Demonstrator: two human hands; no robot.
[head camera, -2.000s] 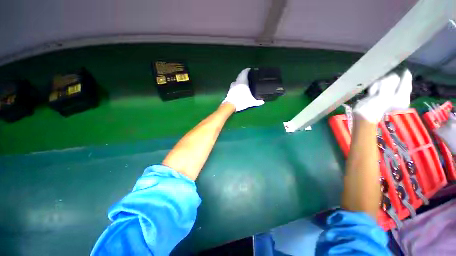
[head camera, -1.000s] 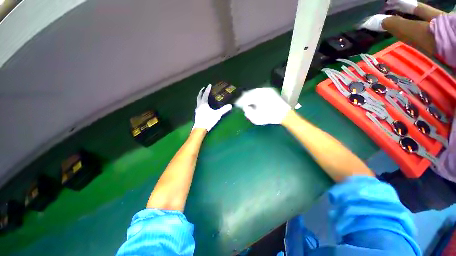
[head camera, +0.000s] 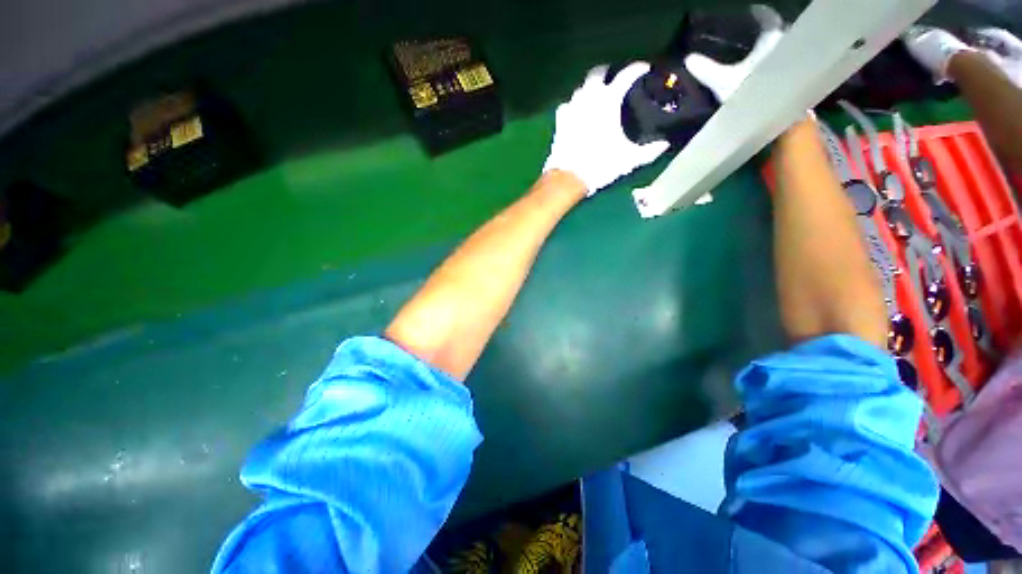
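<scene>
My left hand (head camera: 600, 126), in a white glove, curves its thumb and fingers around the left side of an open black box (head camera: 648, 110). A round dark face with an orange glint shows inside. My right hand (head camera: 740, 67), also gloved, has its thumb and fingers around a second black box or lid (head camera: 719, 36) just behind the open box. The slanting post hides part of my right hand and wrist. Whether the second black piece is a full box or only a lid is unclear.
Closed black boxes with gold print (head camera: 448, 95) lie left on the green conveyor (head camera: 325, 213). The slanting post (head camera: 773, 107) has its foot on the worktop (head camera: 538, 303). At right are a red tray (head camera: 986, 168) of watches and a neighbour's gloved hands (head camera: 939, 51).
The view has swung. My left hand has left the closed gold-print box and is now at an open box further right. My right hand has moved right, behind the post, to another black piece.
</scene>
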